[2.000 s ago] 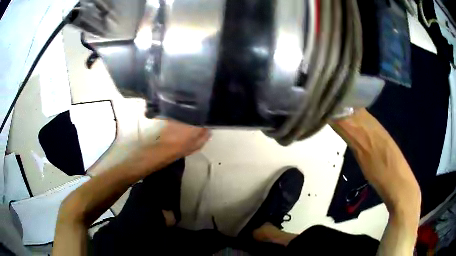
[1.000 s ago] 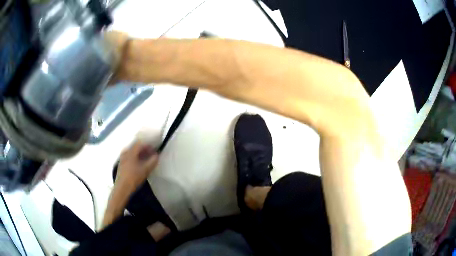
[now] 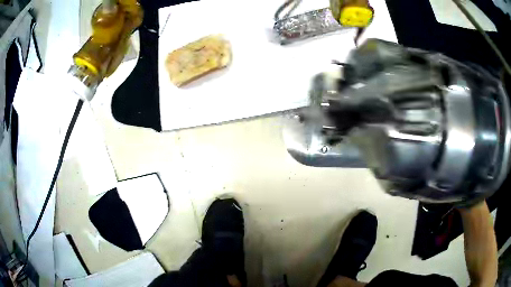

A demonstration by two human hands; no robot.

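The cloth cutting machine [image 3: 426, 123], a large silver motor body, fills the right side and is partly blurred. Its flat grey base plate [image 3: 330, 154] shows on the cream surface below it. My right forearm [image 3: 479, 244] comes up from the lower right edge and ends behind the motor, so the hand is hidden. My left hand is not in the picture. A white paper pattern [image 3: 246, 95] lies on black fabric [image 3: 147, 67] at the top. A tan block weight [image 3: 199, 59] and a silver wrapped bar weight [image 3: 308, 26] rest on the paper.
A yellow hanging plug and socket [image 3: 103, 42] is at upper left, with a black cable [image 3: 64, 151] running down. Another yellow plug [image 3: 356, 14] hangs at the top. A black-and-white cut piece [image 3: 131, 210] lies at left. My black shoes [image 3: 223, 227] stand on the surface.
The view has swung. The machine has gone from the left side to the right. My left hand has left the picture, and the paper pattern with both weights has come into view.
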